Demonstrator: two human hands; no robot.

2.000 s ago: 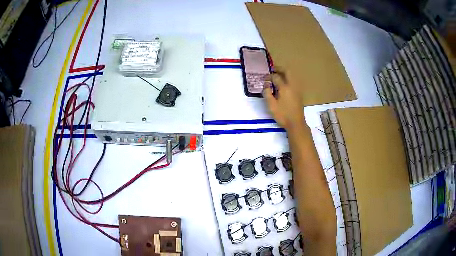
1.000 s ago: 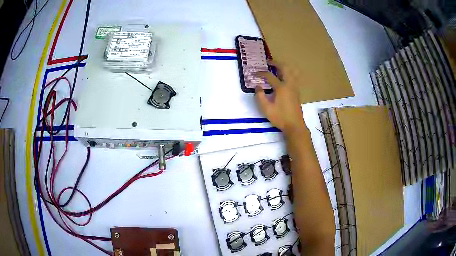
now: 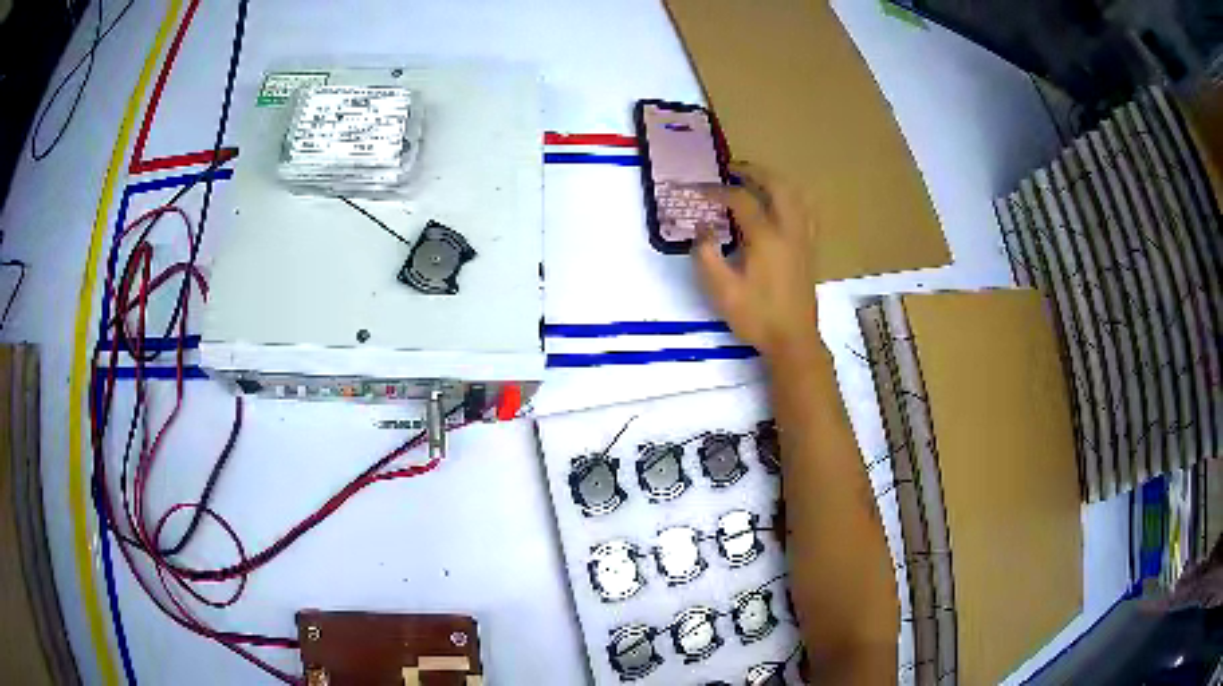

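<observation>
A smartphone with a lit pinkish screen and an on-screen keyboard lies on the white bench, near a cardboard sheet. My right hand is bare and reaches over the phone's lower right part. Its fingers are apart and it holds nothing; whether a fingertip touches the screen I cannot tell. My right forearm covers the right part of the foam tray, where rows of small round units lie. My left hand is not in the picture.
The grey tester carries a clear plastic box and a sample unit. Red and black test leads run to the test fixture, cut off below. The cardboard sheet and stacked trays are at right.
The phone screen has changed from a list-like view to one with a keyboard. My right hand has shifted slightly over the phone. Earlier, the camera view moved, so the fixture sits lower.
</observation>
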